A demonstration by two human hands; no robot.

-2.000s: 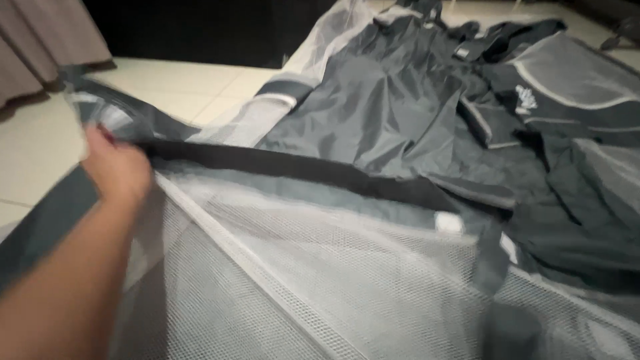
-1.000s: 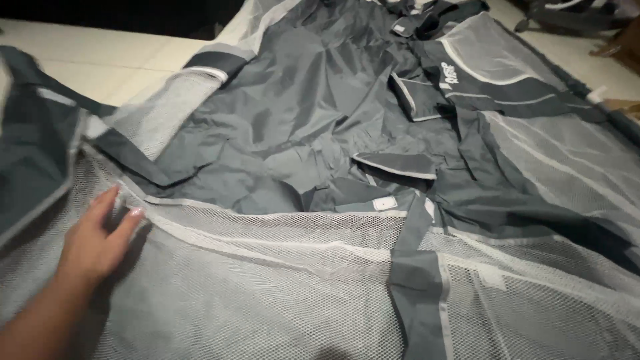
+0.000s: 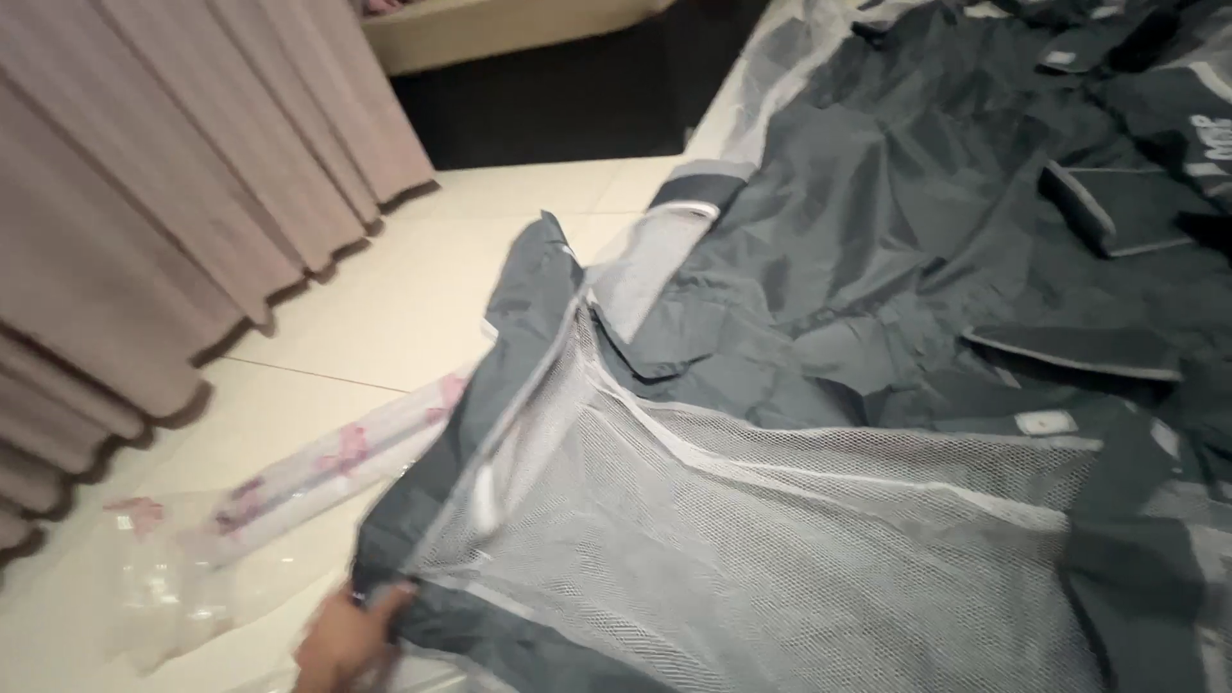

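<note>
My left hand (image 3: 348, 635) is low and left of centre, its fingers closed on the dark edge of a large sheet of grey-green fabric and mesh. Near it, the dark fabric border (image 3: 423, 462) rises to a peaked corner, with a pale seam along it. A broad panel of white mesh (image 3: 770, 539) spreads to the right. Beyond lies crumpled dark grey fabric (image 3: 857, 212) with flaps (image 3: 1078, 356), small white patches (image 3: 1046, 423) and pale lettering at the right edge. My right hand is not in view.
Pinkish-beige curtains (image 3: 173, 192) hang at the left down to the pale tiled floor (image 3: 327, 327). A clear plastic bag (image 3: 337, 462) with pink marks lies on the tiles beside the fabric. A light-coloured furniture edge (image 3: 510, 29) stands above a black area at the back.
A second ago my left hand was over the mesh with fingers apart; now it grips the dark fabric edge. The view has swung left, showing the curtains and plastic bag.
</note>
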